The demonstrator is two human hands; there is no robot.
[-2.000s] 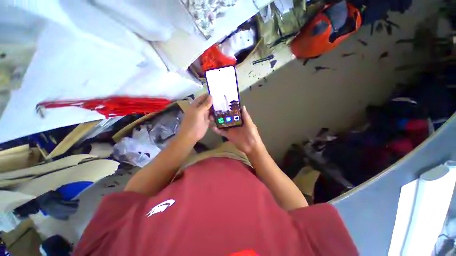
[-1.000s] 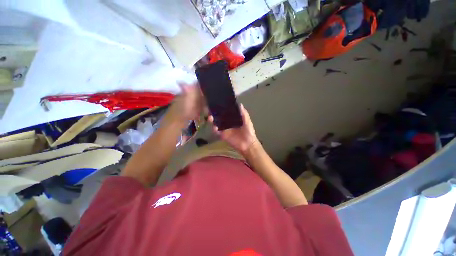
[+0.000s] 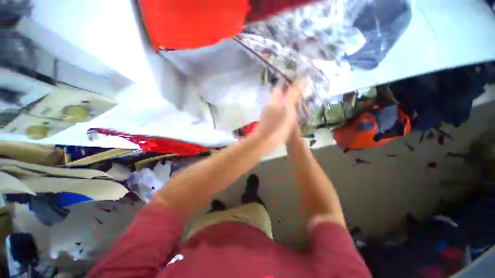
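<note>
My left hand and my right hand are close together and blurred at the edge of the white table. They overlap in the view, and I cannot tell if they touch. Their fingers reach over a crumpled, grey-white patterned bag or cloth. I cannot make out what, if anything, they hold. The phone cannot be made out.
A bright red-orange object lies at the top. Red strands hang along the table edge at left. An orange and dark item is on the floor at right. Cardboard pieces and a clear plastic bag are at lower left.
The phone, held in my right hand before, can no longer be made out. Both hands have moved forward and together over the table edge. The view has tilted up, showing more table.
</note>
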